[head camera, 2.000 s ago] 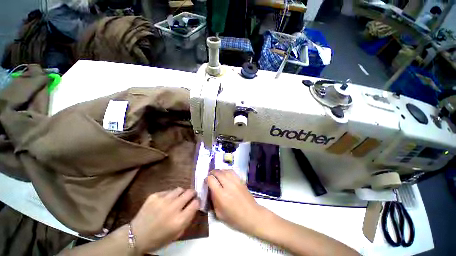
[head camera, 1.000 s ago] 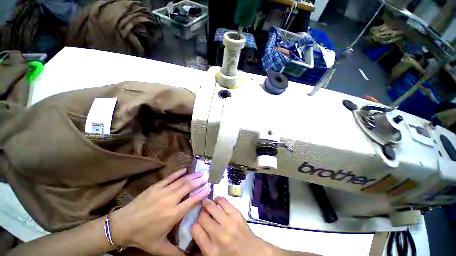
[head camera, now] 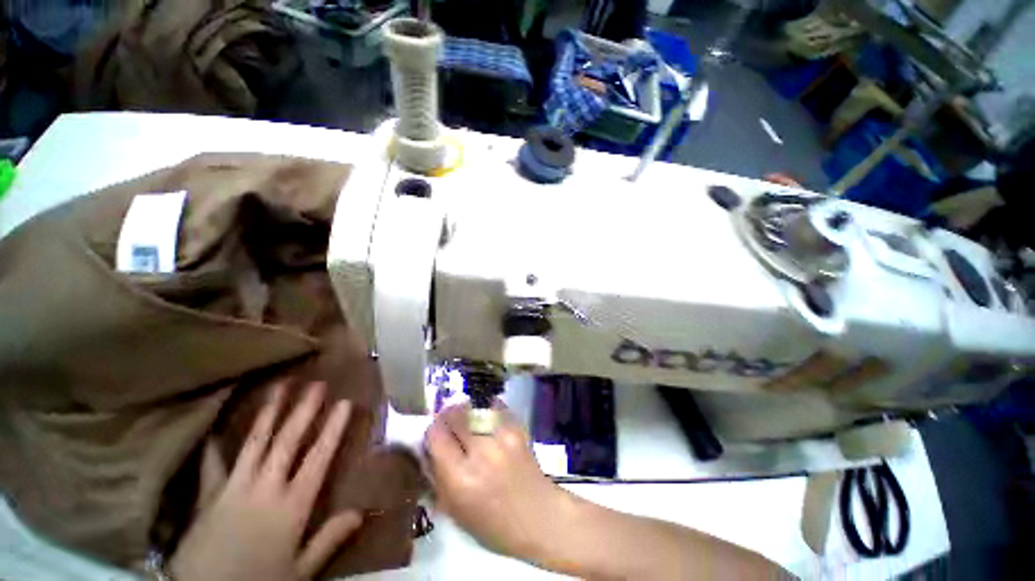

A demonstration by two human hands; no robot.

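The brown garment (head camera: 136,340) lies heaped left of the needle, its darker inner panel facing up near the machine. A white care label (head camera: 151,233) shows on it. My left hand (head camera: 267,488) lies flat on the brown cloth with its fingers spread. My right hand (head camera: 488,477) is at the lit needle area under the left end of the sewing machine (head camera: 636,272). Its fingers are bent and partly hidden by the machine, so what it touches or holds cannot be told. The white strip is mostly hidden.
A dark smartphone (head camera: 575,426) and a black slim tool (head camera: 689,420) lie under the arm. Black-handled scissors (head camera: 875,511) and a beige card piece (head camera: 817,511) lie at the right table end. A basket (head camera: 619,97) stands behind the machine.
My left hand has left the white strip and moved left and down onto the brown cloth, fingers spread. My right hand has moved up to the needle area. The view has shifted.
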